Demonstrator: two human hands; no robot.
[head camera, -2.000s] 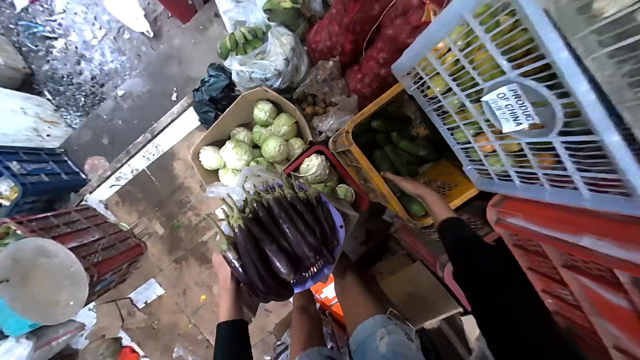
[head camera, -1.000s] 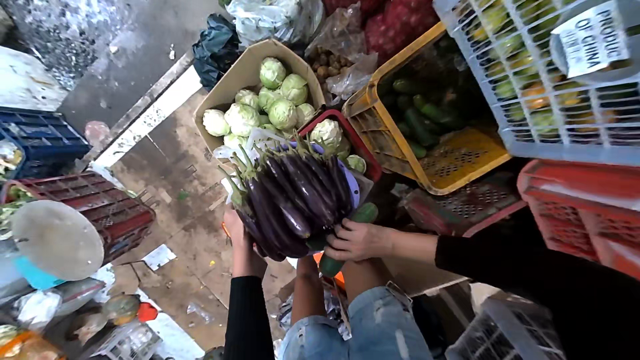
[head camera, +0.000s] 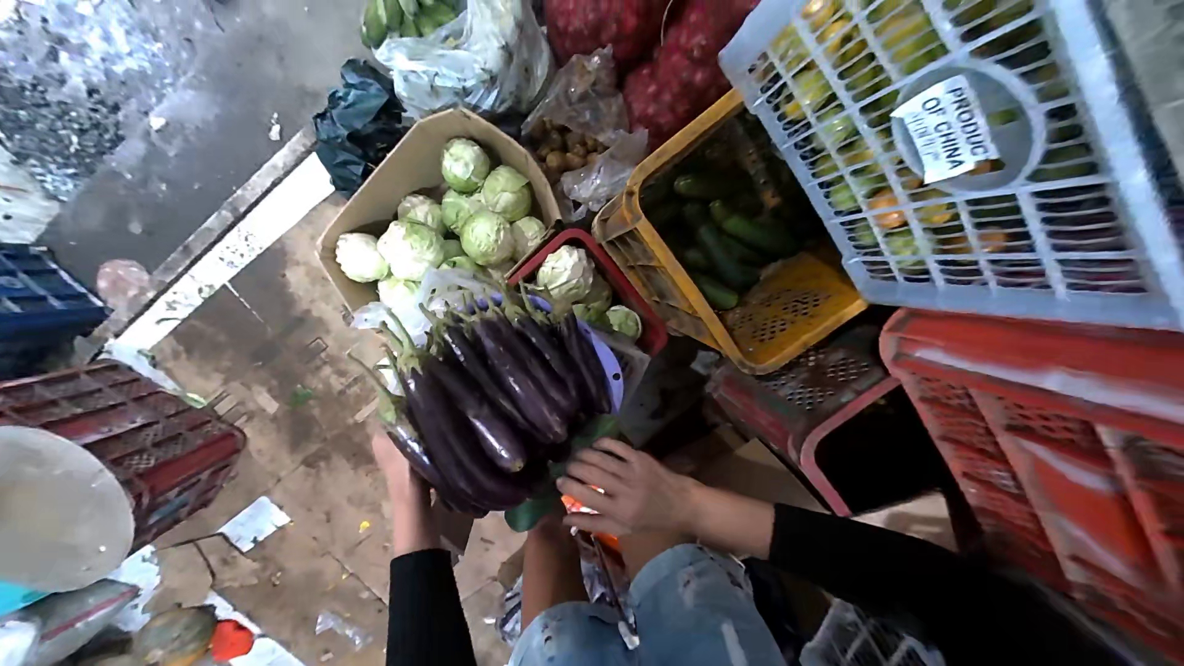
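Note:
A purple plastic basket (head camera: 606, 365) heaped with long dark eggplants (head camera: 499, 393) is in front of me. My left hand (head camera: 402, 472) grips its left side, fingers mostly hidden beneath the eggplants. At the near right edge of the heap, my right hand (head camera: 624, 486) lies over a dark green cucumber (head camera: 532, 511), which is tucked against the eggplants. More such cucumbers (head camera: 726, 240) lie in a tilted yellow crate (head camera: 795, 310) to the right. Beyond the basket, cabbages (head camera: 486, 236) fill a cardboard box (head camera: 370, 208), and a small red crate (head camera: 652, 328) holds more.
A light blue crate (head camera: 999, 236) of yellow-green produce stands at the upper right above a red crate (head camera: 1027, 370). Red net sacks (head camera: 680, 83) lie at the back. At left are a red crate (head camera: 199, 444), a round pale lid (head camera: 60, 509) and a blue crate (head camera: 46, 301).
Two seconds ago my right hand was at the yellow crate; it moved to the basket with a cucumber, which now lies farther in against the eggplants. My left hand has stayed at the basket.

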